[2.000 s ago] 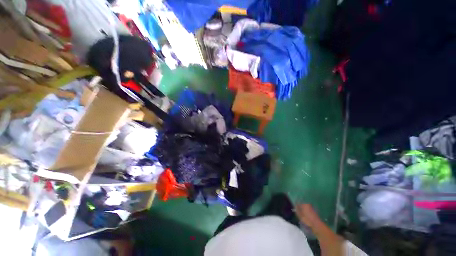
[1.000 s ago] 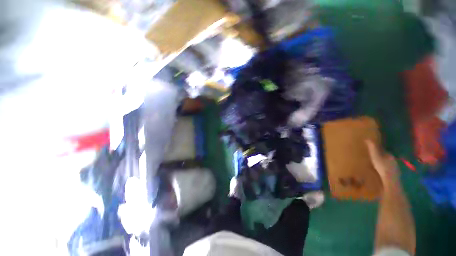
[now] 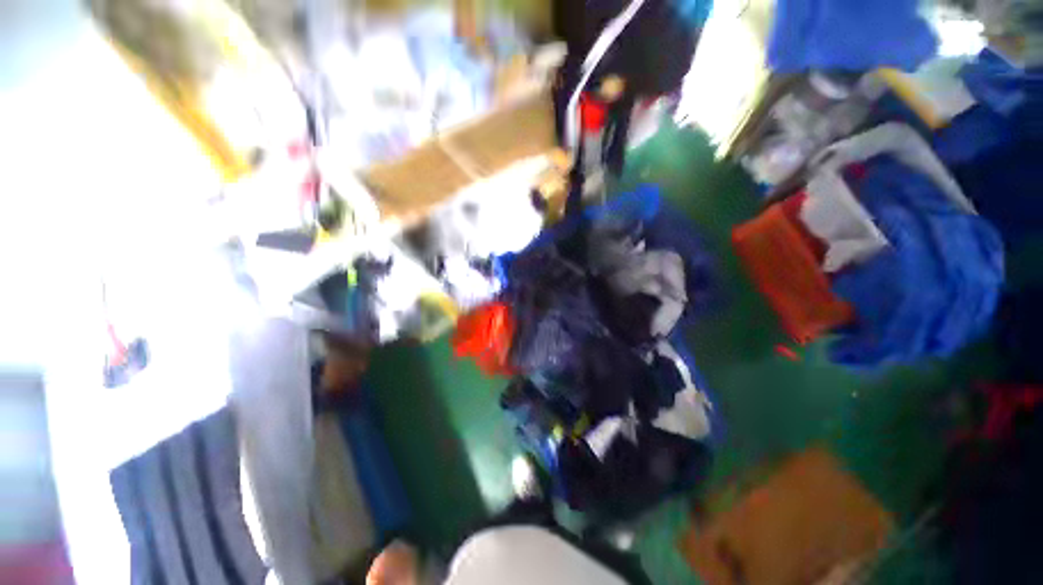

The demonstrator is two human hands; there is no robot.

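An orange-brown stool [image 3: 789, 520] stands low on the green floor at the bottom right. A pale, blurred smear crosses its lower right edge; I cannot tell whether it is my right hand. A small skin-coloured patch, likely my left hand [image 3: 392, 565], is cut off by the bottom edge; its fingers cannot be made out. A blue crate [image 3: 717, 417] heaped with black and grey pieces [image 3: 572, 326] is on the floor ahead. A white-covered table [image 3: 172, 389] glares at the left, with a dark striped cloth [image 3: 183, 503] at its near side.
A small dark object [image 3: 124, 363] lies on the table. An orange-red crate [image 3: 789, 269] and blue cloth [image 3: 926, 263] are at the right. A red-orange bag [image 3: 486, 337] lies beside the black heap. Cardboard [image 3: 469, 160] lies behind. Dark fabric fills the right edge.
The view has swung. The stool now shows lower, at the bottom edge. The right hand and forearm, clear over the stool one second ago, are no longer distinct. The table fills the left side.
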